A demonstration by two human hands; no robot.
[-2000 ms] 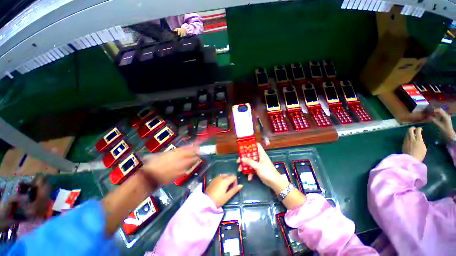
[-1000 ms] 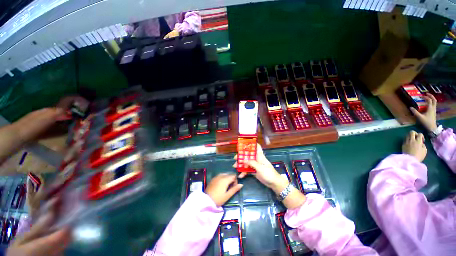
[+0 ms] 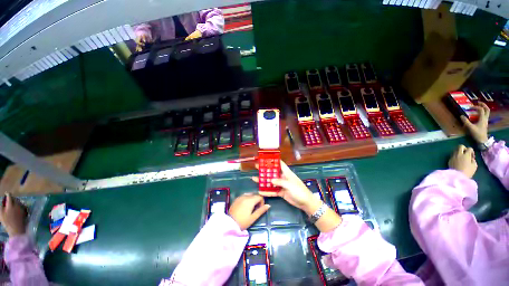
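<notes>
My right hand (image 3: 289, 188), with a watch on the wrist, holds an open red flip phone (image 3: 269, 170) upright above the blister tray, thumb at the keypad. The phone's upper half is lit white. My left hand (image 3: 247, 211) rests over the left part of the tray with fingers curled, holding nothing visible. The clear blister tray (image 3: 290, 219) has several phones back up in its pockets, such as the black, red-rimmed one (image 3: 341, 195) at its upper right. My forearms cover parts of the tray.
A brown board (image 3: 335, 153) carries rows of open flip phones. More back-up phones (image 3: 203, 139) stand behind on the left. Small cards (image 3: 71, 226) lie at left. A cardboard box (image 3: 446, 78) stands at right. Other workers' hands show at both sides, one on a red-and-white box (image 3: 462, 105).
The left-hand tray of closed phones and the blue-sleeved arm are gone from view. The held phone has shifted slightly left. My left hand has stayed still. The right neighbour's hand has moved to the red-and-white box.
</notes>
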